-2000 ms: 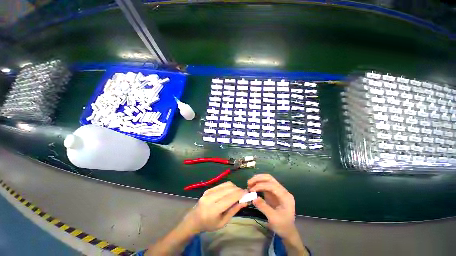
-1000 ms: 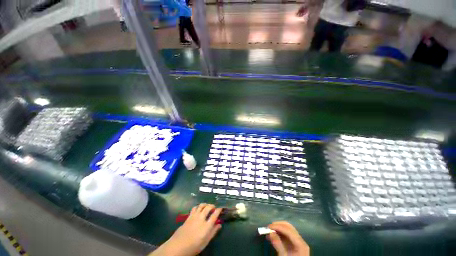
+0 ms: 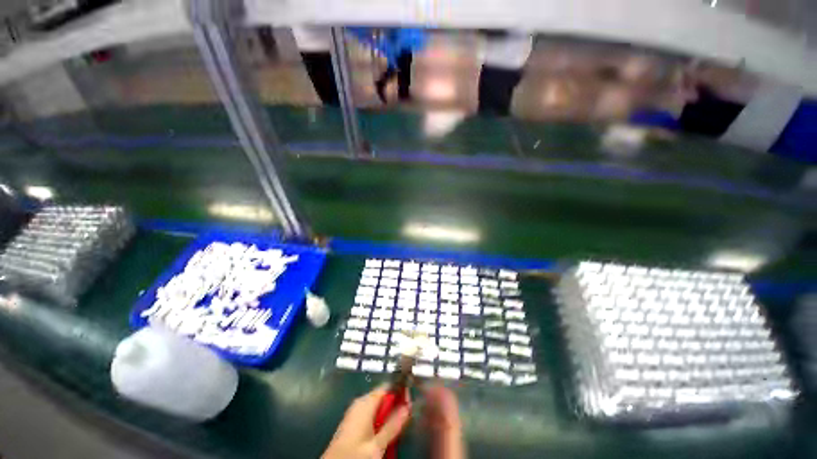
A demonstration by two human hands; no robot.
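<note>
My left hand (image 3: 365, 428) is closed around the red handles of the pliers (image 3: 391, 405) at the bottom centre. The pale jaws of the pliers point up, over the front rows of the blister tray (image 3: 498, 375). My right hand (image 3: 441, 425) is blurred, just right of the pliers, its fingers pointing up. Whether it holds a white part cannot be told. White parts stand in rows in the tray, with dark slim pieces showing in the right-hand columns.
A blue bin (image 3: 313, 260) of loose white pieces stands left of the tray, with a small squeeze bottle (image 3: 317, 310) beside it and a large milky jug (image 3: 174, 373) in front. Stacked trays (image 3: 672, 341) stand right, others (image 3: 64, 246) far left. A metal upright (image 3: 251, 134) rises behind. People stand beyond.
The two hands first parted from a white part held between them. My left hand took the pliers off the bench and lifted them toward the tray. My right hand moved left beside them. The view tilted up.
</note>
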